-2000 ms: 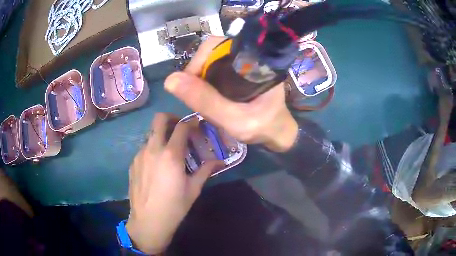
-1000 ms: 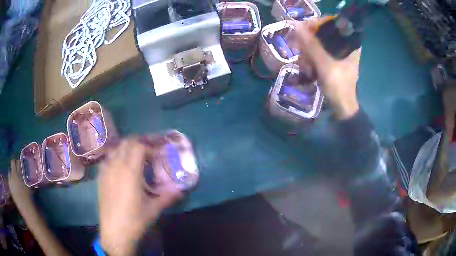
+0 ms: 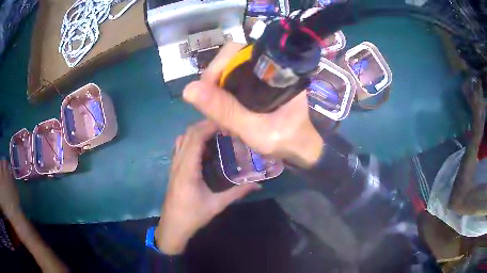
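A pink housing (image 3: 246,166) stands open side up on the green mat in front of me, with a blue cell inside. My left hand (image 3: 200,181) holds it from its left and near sides. My right hand (image 3: 261,120) is closed around the dark electric screwdriver (image 3: 262,80), above the housing's far part. The tool has a yellow-orange band and a cable at its top. My right hand hides the housing's far rim, and the tool's tip is hidden. No white frame shows on the visible rim.
Several pink housings (image 3: 88,117) stand left. More, some with white frames (image 3: 342,106), stand right. The silver screw feeder (image 3: 179,37) is behind my hands. A cardboard tray (image 3: 45,69) holds white frames, far left. Another person's arm (image 3: 24,229) is at lower left, another at right.
My left hand has brought the housing right. My right hand with the screwdriver has moved left from the right-hand group to above it. The view has shifted.
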